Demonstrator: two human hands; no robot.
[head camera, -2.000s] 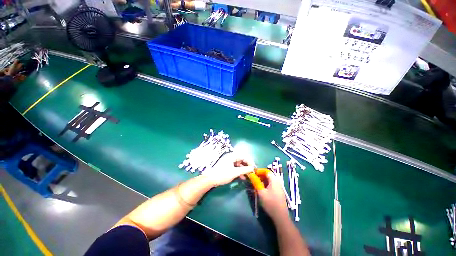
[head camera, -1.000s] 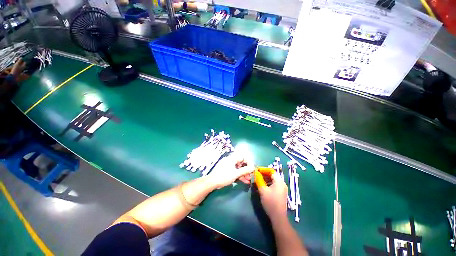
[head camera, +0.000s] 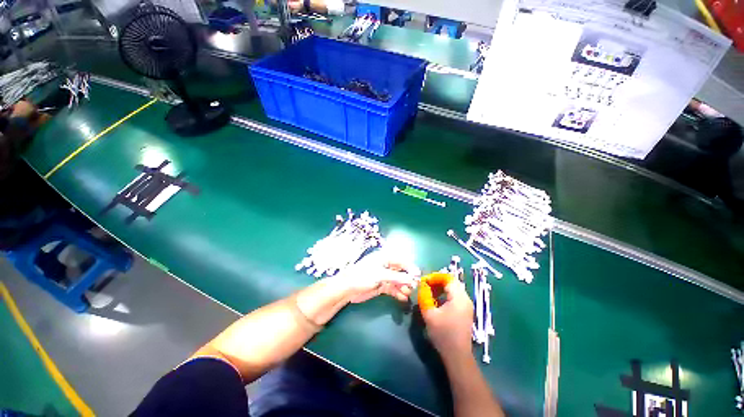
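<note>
My left hand (head camera: 382, 279) is bare, its fingers bent together just left of my right hand; a small pale thing shows at its fingertips, too small to name. My right hand (head camera: 447, 308) has yellow-orange covers on thumb and forefinger, their tips meeting near the left fingertips. Whether it grips anything is hidden. A fanned left cable pile (head camera: 341, 244) lies beyond my left hand. A denser right cable pile (head camera: 510, 224) lies farther back by the rail. A small group of cables (head camera: 482, 313) lies right of my right hand.
A blue bin (head camera: 326, 110) with dark contents and a black fan (head camera: 159, 49) stand behind. A cable with a green middle (head camera: 416, 194) lies near the rail. A white instruction sheet (head camera: 522, 81) hangs at back right. Taped markers lie left (head camera: 149, 195) and right (head camera: 657, 399).
The hands stay close together. The left fingers have shifted and the brownish thing seen at them before no longer shows clearly. The view has shifted slightly.
</note>
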